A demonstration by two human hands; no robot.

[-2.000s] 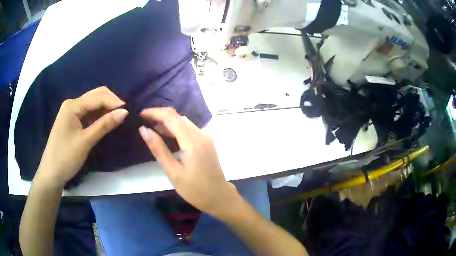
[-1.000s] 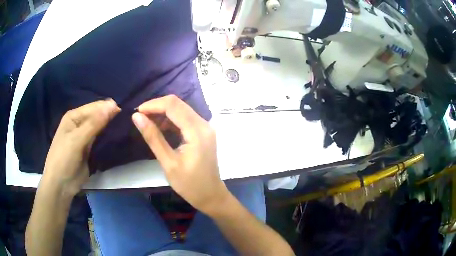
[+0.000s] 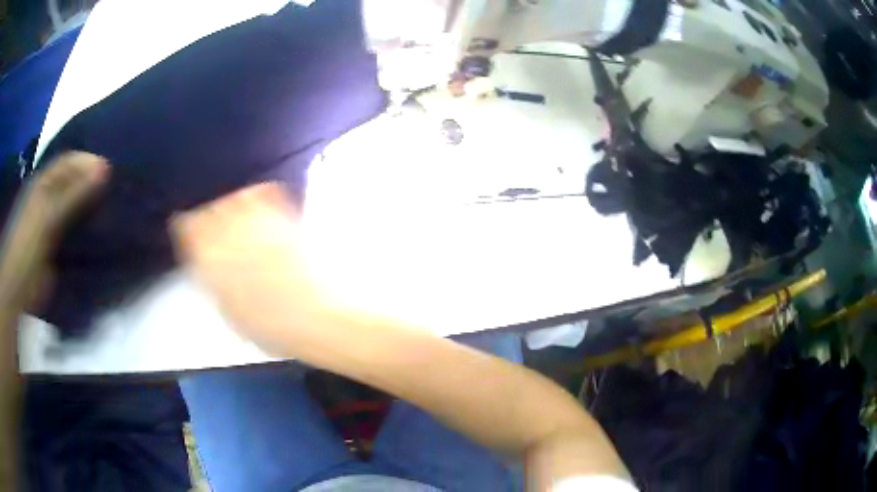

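Observation:
A large navy-black garment piece (image 3: 216,91) lies on the white table left of the sewing machine's needle area, with a purple sheen under the lamp. My left hand (image 3: 69,187) is at the far left, over the cloth's left part, and blurred. My right hand (image 3: 240,240) is on or over the lower middle of the cloth, strongly blurred. The fingertips of both hands are unclear, so their grip on the cloth cannot be told. The needle and presser foot are lost in glare.
The white sewing machine (image 3: 760,82) stands at the upper right. A tangle of black strips (image 3: 731,202) lies under its arm. A small round metal disc (image 3: 452,131) is set in the white table (image 3: 462,259). A yellow rail (image 3: 740,312) with dark cloth hanging runs below the table edge at the right.
Both hands have moved left and apart from their close position over the cloth. The cloth's lower right part has shifted left, uncovering white table.

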